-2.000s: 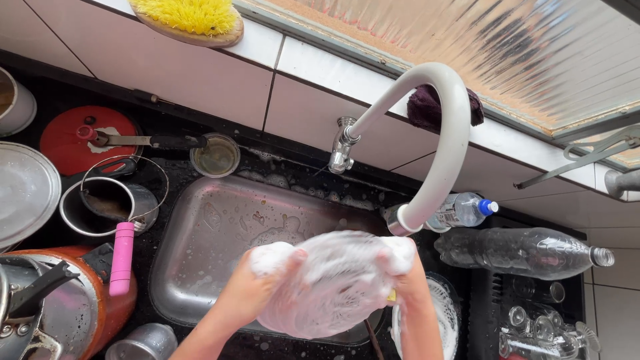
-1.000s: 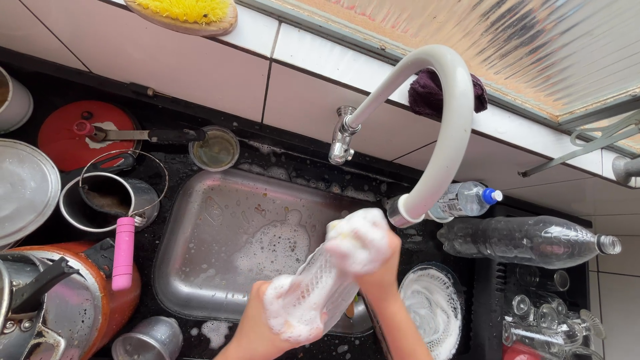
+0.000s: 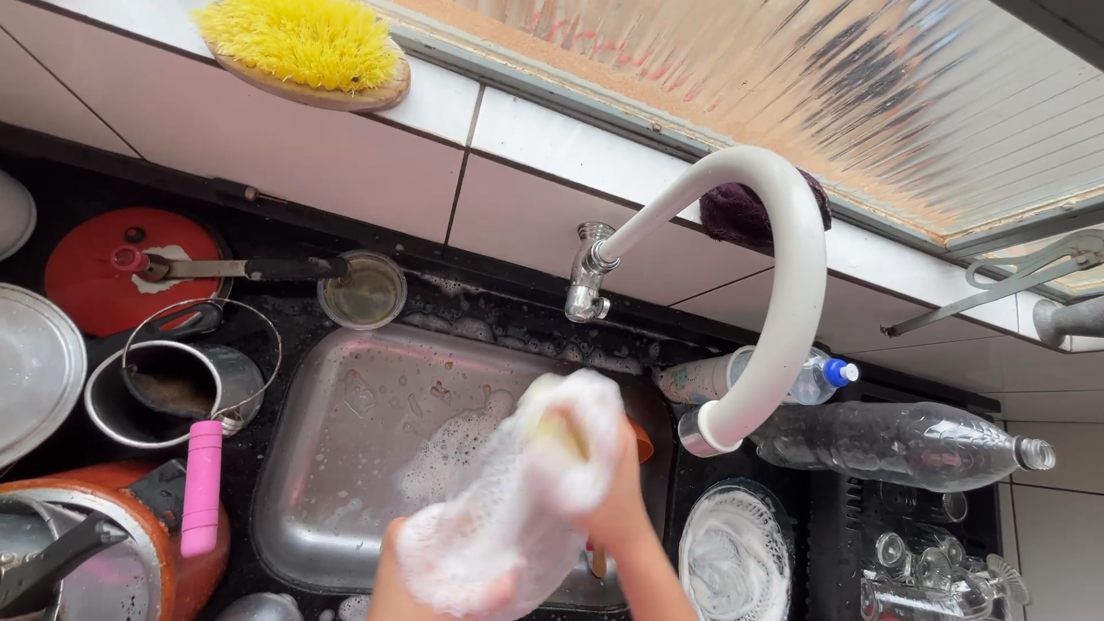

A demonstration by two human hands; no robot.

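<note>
Thick foam covers both of my hands over the stainless steel sink (image 3: 328, 483). My left hand (image 3: 457, 561) grips the lower left part of a foamy dish (image 3: 539, 526), whose exact kind the suds hide. In my right hand (image 3: 604, 466) is a pale yellow sponge (image 3: 561, 435), pressed to the dish's upper right. The white curved faucet spout (image 3: 798, 285) arches to the right of my hands. A soapy glass dish (image 3: 733, 561) lies on the counter right of the sink.
Left of the sink stand a metal pot (image 3: 233, 379) with a pink handle, an orange pot (image 3: 147, 517) and a red lid (image 3: 129, 267). Plastic bottles (image 3: 897, 440) and glasses (image 3: 940, 578) lie at the right. A yellow brush (image 3: 302, 52) rests on the ledge.
The dish, earlier turned broadly over the sink and then held slanted, is now tilted between my hands. My right hand has shifted over it with the foam.
</note>
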